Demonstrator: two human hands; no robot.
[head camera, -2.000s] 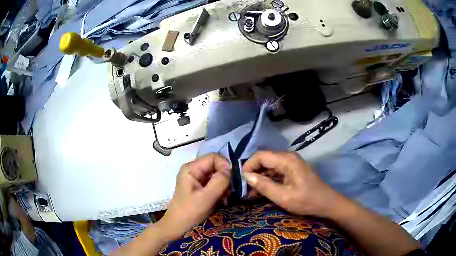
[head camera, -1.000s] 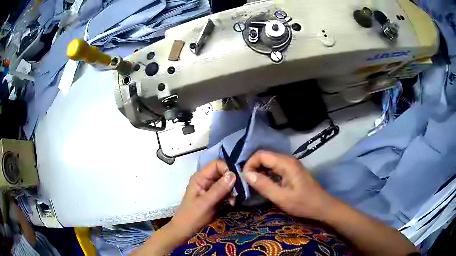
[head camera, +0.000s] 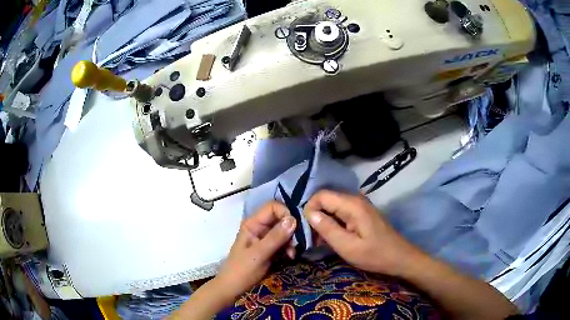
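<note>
A light blue-grey garment panel (head camera: 334, 178) with a narrow dark contrast trim (head camera: 302, 182) is held up just above my lap, at the table's front edge. The trim forms a crossed, V-like shape above my fingers. Loose threads fray at the panel's top tip. My left hand (head camera: 265, 234) pinches the trimmed edge between thumb and fingers. My right hand (head camera: 350, 228) pinches the cloth close beside it, fingertips nearly touching the left ones. Part of the cloth under my fingers is hidden.
The cream sewing machine (head camera: 281, 75) spans the white table (head camera: 112, 219), its presser foot (head camera: 227, 164) left of the cloth. Black thread snips (head camera: 390, 170) lie right of the panel. Blue-grey cloth heaps (head camera: 519, 200) fill the right and another pile (head camera: 144, 31) the upper left.
My left hand has shifted slightly and the trim now crosses above my fingers, where it stood more upright before. My right hand keeps its pinch. The view has shifted a little.
</note>
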